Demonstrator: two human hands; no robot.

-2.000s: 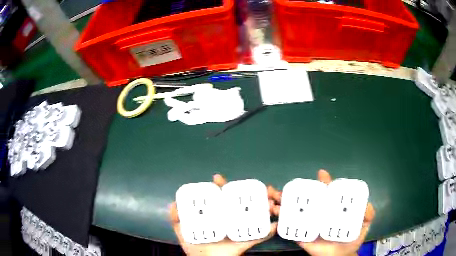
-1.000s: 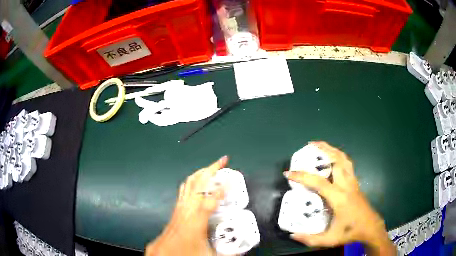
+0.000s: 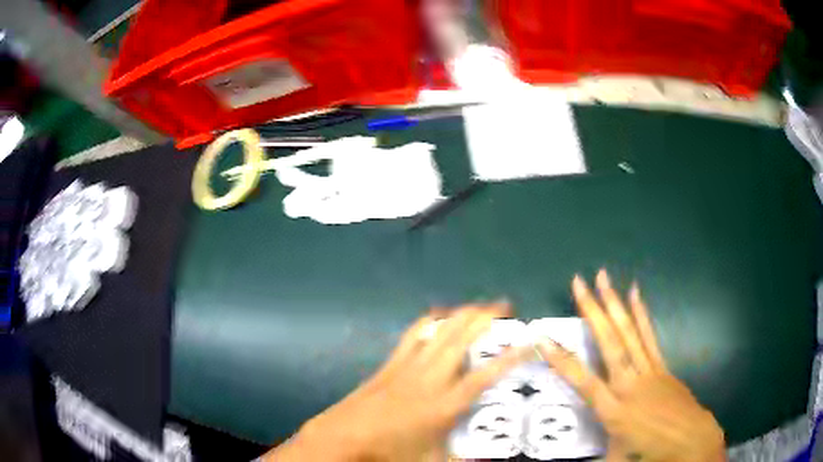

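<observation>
Four white outlet adapters (image 3: 552,428) form a two-by-two block on the green mat at the bottom centre, with a small dark gap in the middle. Dark marks show on their upturned faces. My left hand (image 3: 420,383) lies along the left side of the block, its thumb and fingers reaching over the upper left adapter. My right hand (image 3: 636,388) is against the right side, its thumb over the upper right adapter and its other fingers stretched out and spread past it. The hands press the block between them. Motion blur hides the exact finger contact.
Black tweezers (image 3: 444,209), a crumpled white heap (image 3: 379,185), a yellow tape ring (image 3: 206,171) and a white square pad (image 3: 525,140) lie farther back. Red crates (image 3: 361,68) stand behind. More adapters (image 3: 77,248) sit on the black mat (image 3: 126,316) at left.
Earlier, my hands held a pair of adapters each, apart, first slot faces up, then turned. Now the pairs are together as one block on the mat. The camera view has shifted slightly.
</observation>
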